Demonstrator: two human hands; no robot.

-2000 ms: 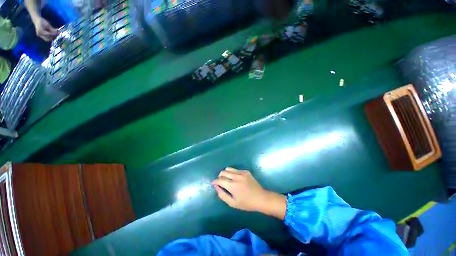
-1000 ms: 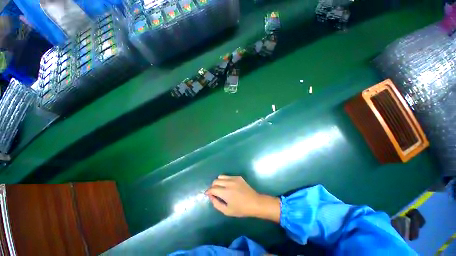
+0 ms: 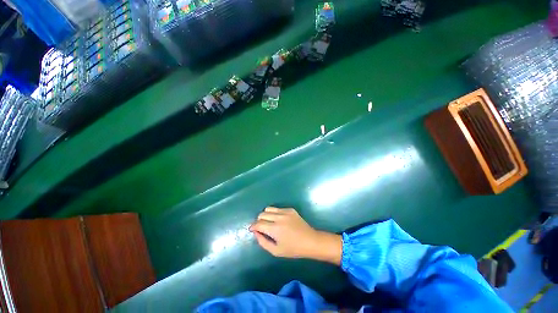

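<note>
My right hand [image 3: 284, 235] rests on the green bench [image 3: 245, 269], fingers loosely curled together, with no object visible in it. My left hand is out of view; only a blue sleeve shows at the bottom edge. An orange-rimmed frame stack [image 3: 474, 143], deep red-brown with a dark slatted hollow, stands tilted in the picture at the right of the bench. Larger brown frame stacks [image 3: 46, 263] lie at the lower left, side by side, cut off by the picture edge. Neither is touched by my hand.
Circuit boards [image 3: 229, 98] and small white bits [image 3: 322, 129] lie on the green belt. Filled blister trays [image 3: 92, 70] stand across it at upper left. A shiny clear tray pile [image 3: 526, 79] is at right. Dark blocks [image 3: 497, 266] lie on the blue floor.
The view has shifted, so the surroundings sit differently in the picture. The other person's hand at upper left no longer shows. My right hand stays on the bench in much the same pose.
</note>
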